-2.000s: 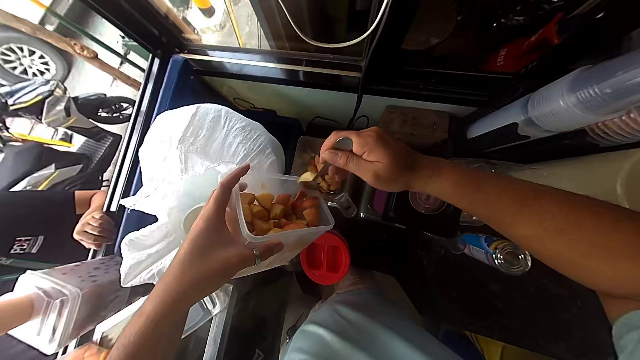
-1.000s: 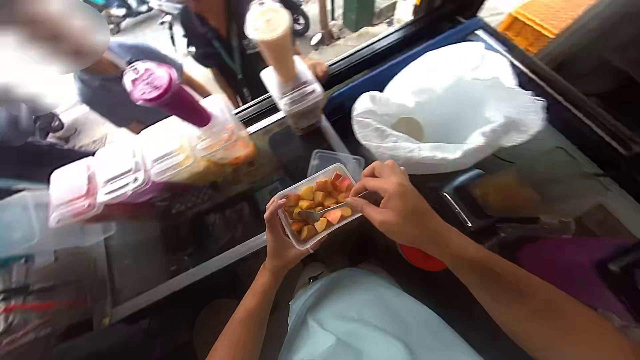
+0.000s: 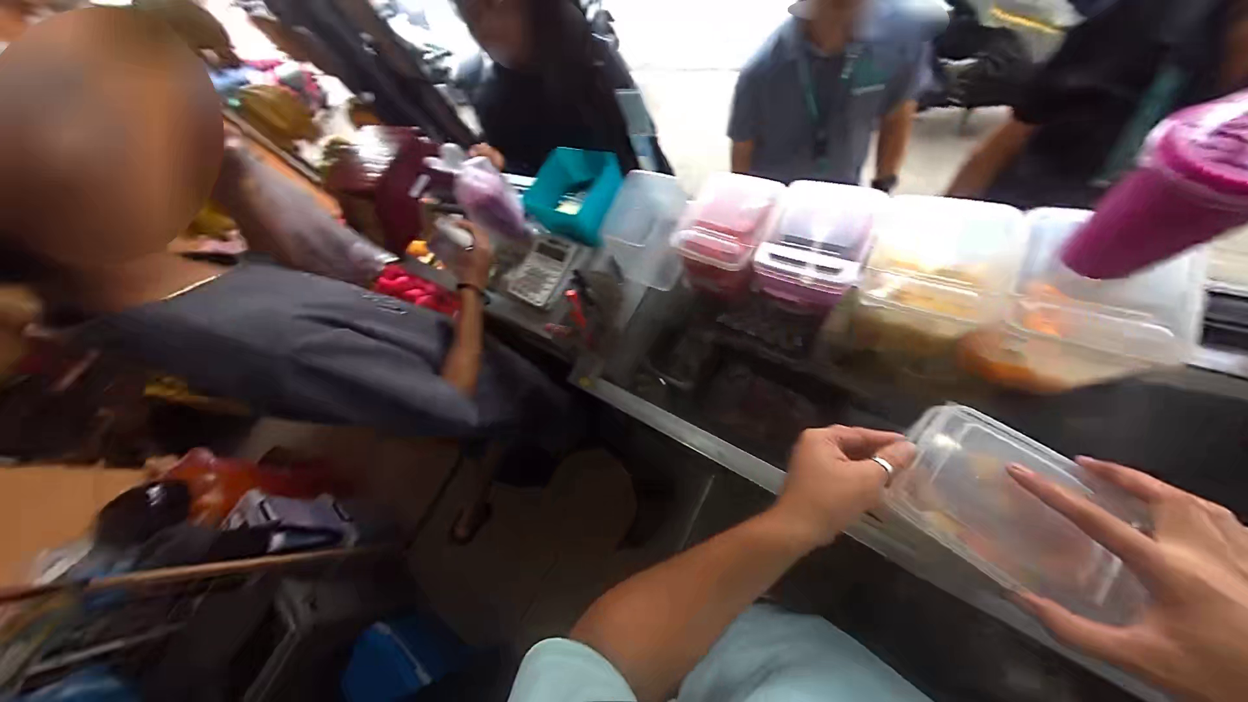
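Observation:
A clear plastic container with its translucent lid on top [image 3: 1014, 507] is between my hands at the lower right, with blurred orange and reddish pieces showing through it. My left hand [image 3: 848, 478], with a ring on one finger, pinches the container's near-left corner. My right hand [image 3: 1141, 556] spreads its fingers across the lid and along the right side. Whether the lid is fully pressed down cannot be told.
Lidded clear tubs [image 3: 819, 244] of coloured contents line the counter, beside a teal bin [image 3: 573, 195] and a calculator [image 3: 542, 271]. A purple drink cup [image 3: 1160, 185] stands at right. A co-worker in a dark shirt [image 3: 292, 341] is at left; several people stand beyond the counter.
The fork seen in the fruit a second ago is out of sight, and a lid now covers the container. My right hand has gone from the fork to the lid. The view has swung left.

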